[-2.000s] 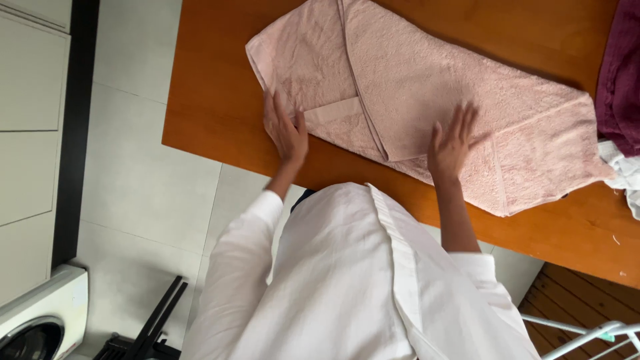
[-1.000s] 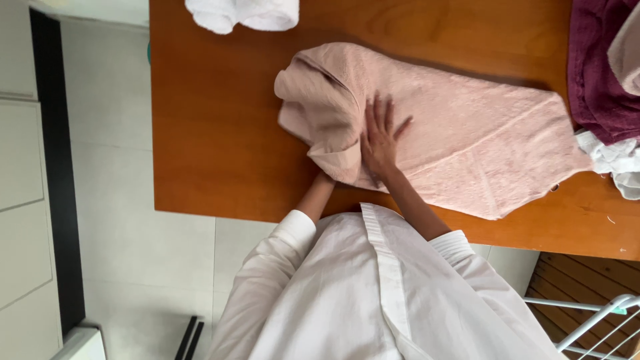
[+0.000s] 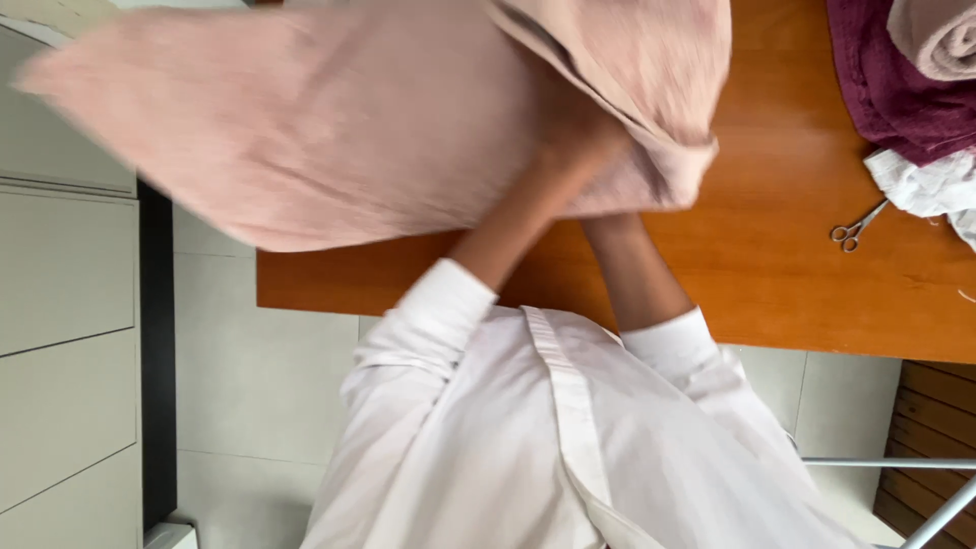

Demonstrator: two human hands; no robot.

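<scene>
A pink terry towel (image 3: 366,130), blurred by motion, spreads across the upper left and middle, partly over the wooden table (image 3: 778,282) and past its left edge. My left hand (image 3: 591,133) reaches into the fold at the towel's right part; its fingers are blurred and covered by cloth. The towel also hides my right hand, and only that forearm shows below the cloth's lower edge. Whether either hand grips the towel cannot be made out.
Small metal scissors (image 3: 854,229) lie at the right, touching a white cloth (image 3: 926,179). Above are a maroon cloth (image 3: 877,99) and a rolled pink towel (image 3: 942,38). Light cabinets (image 3: 69,267) stand at the left; part of a white metal rack (image 3: 945,507) shows at lower right.
The pink towel, which lay along the table toward the right, has swung left and extends past the left edge. My left hand has moved from under its left end to the fold at its right part.
</scene>
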